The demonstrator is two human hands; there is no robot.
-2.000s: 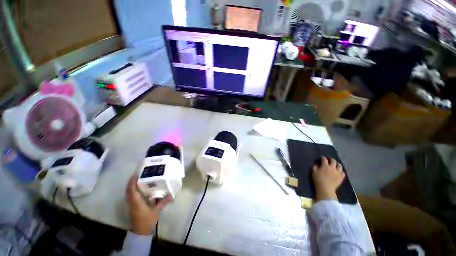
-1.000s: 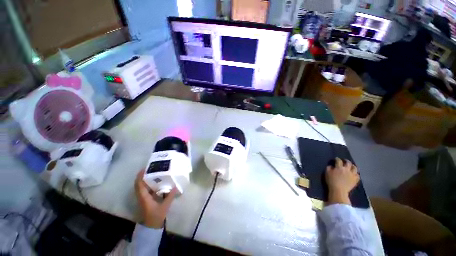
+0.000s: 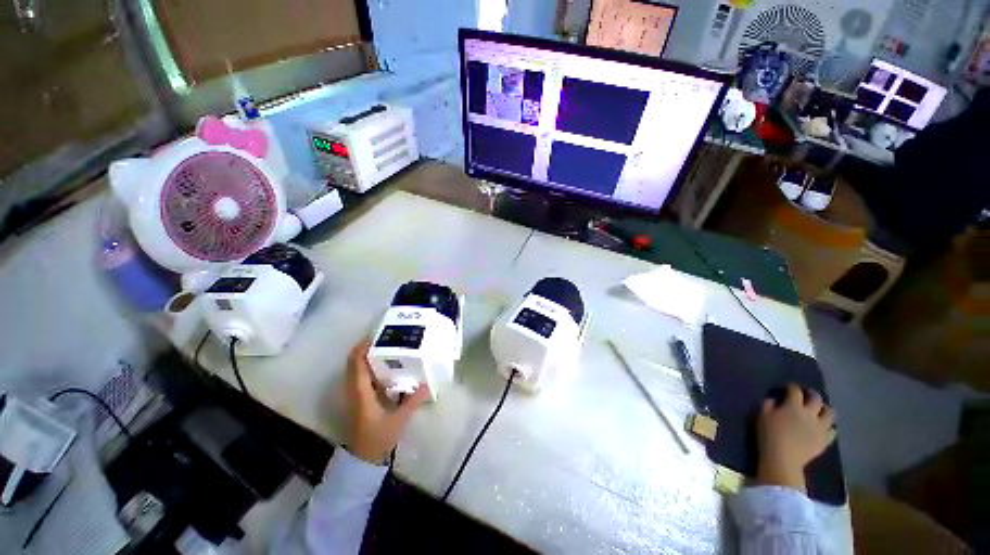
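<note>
My left hand (image 3: pixel 380 414) grips the base of the middle white security camera (image 3: pixel 415 345), which lies on the bench with its black head pointing away from me. My right hand (image 3: pixel 795 427) rests over the black computer mouse (image 3: pixel 777 397) on the black mouse pad (image 3: pixel 749 374). A second camera (image 3: pixel 540 334) lies to the right with a black cable (image 3: pixel 478 436) running to the bench edge. A third camera (image 3: pixel 258 304) lies at the left. The monitor (image 3: pixel 592 125) shows four panes, with a picture in the upper left one.
A pink and white fan (image 3: pixel 206 206) and a white power supply (image 3: pixel 367 147) stand at the back left. A pale stick (image 3: pixel 648 395), a dark pen-like tool (image 3: pixel 688 371) and crumpled white tissue (image 3: pixel 664 293) lie on the bench. Cartons (image 3: pixel 809 233) stand beyond the right side.
The view has turned left, so the bench items sit further right in the picture. The pink glow by the middle camera's head is no longer seen. Both hands keep their places.
</note>
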